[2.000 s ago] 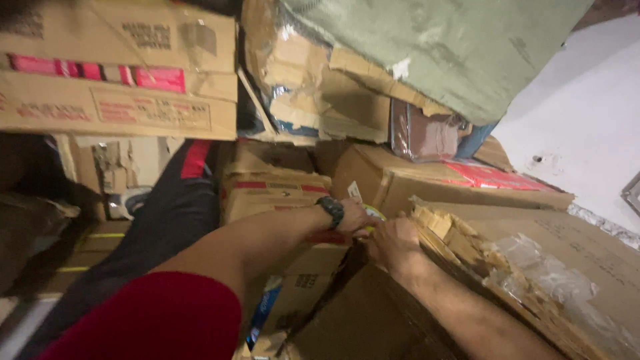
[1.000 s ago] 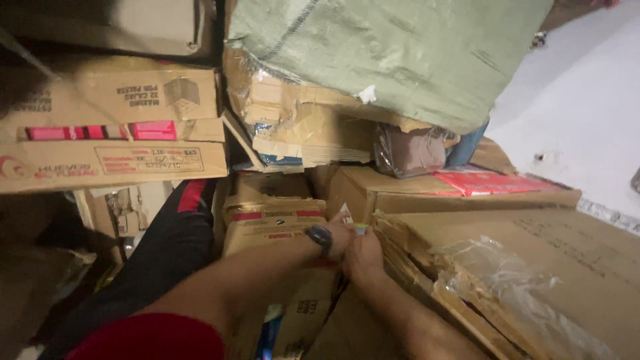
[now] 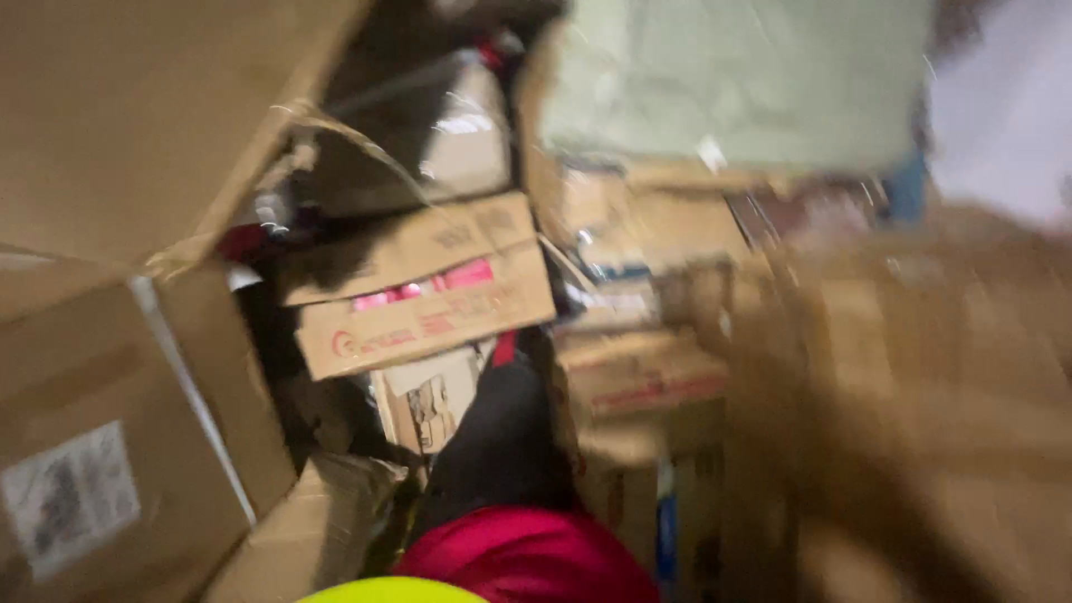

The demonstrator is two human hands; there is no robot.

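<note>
Neither of my hands shows in the blurred head view. My red shirt [image 3: 536, 557] and one leg in dark trousers [image 3: 507, 427] are at the bottom centre. A bright yellow, rounded thing [image 3: 394, 590] shows at the bottom edge; I cannot tell what it is. Just above my leg lies a printed cardboard box [image 3: 427, 327], with pink showing through its long gap. A taped cardboard box [image 3: 645, 385] is right of my leg. Large blurred cardboard [image 3: 930, 360] fills the right side.
A big cardboard box with a white strap [image 3: 188, 394] and a label is at the left. Another cardboard surface [image 3: 151, 109] fills the upper left. A pale green sack [image 3: 737, 75] lies on cardboard at the upper right, beside a white surface [image 3: 1005, 109].
Both my hands, earlier together at the edge of a cardboard box, have left the view. The view has swung left, bringing in the strapped box. The yellow thing now shows at the bottom.
</note>
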